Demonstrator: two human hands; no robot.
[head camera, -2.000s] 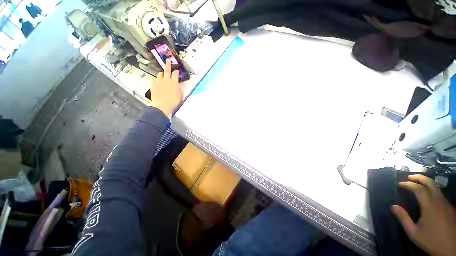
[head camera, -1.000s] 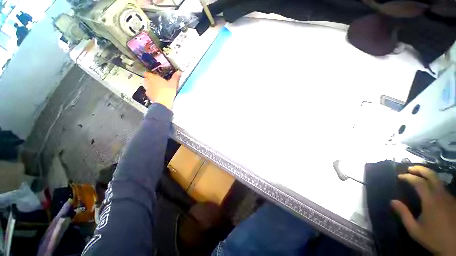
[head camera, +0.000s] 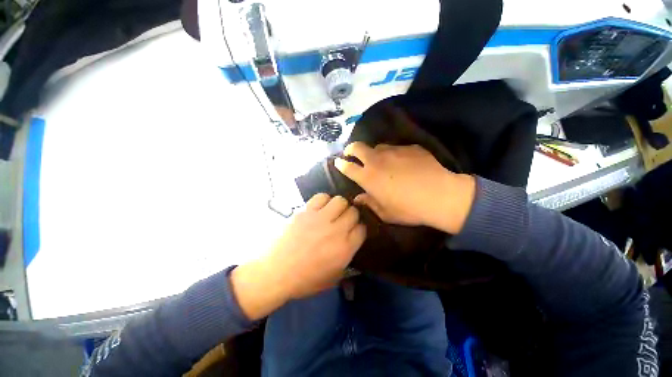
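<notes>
A dark black-brown garment piece (head camera: 413, 254) lies at the needle area of the white sewing machine (head camera: 516, 62) and hangs over the table's front edge. My left hand (head camera: 313, 247) grips its left edge with bent fingers. My right hand (head camera: 413, 184) lies on the cloth, thumb and fingertips pinching it just below the machine's needle area. A short dark band end (head camera: 317, 180) sticks out left of the fingertips. The needle and presser foot are hard to make out behind the hand and glare.
A black strip (head camera: 460, 37) hangs over the machine head. The tension dial (head camera: 339, 81) is on its front. Snips with red and yellow handles (head camera: 556, 152) lie on the right. Dark cloth (head camera: 81, 44) lies at the back left. Blue tape (head camera: 32, 191) marks the left end.
The view has swung right to the machine. My left hand has left the smartphone, now out of view, and holds the cloth. My right hand now pinches the cloth near the needle.
</notes>
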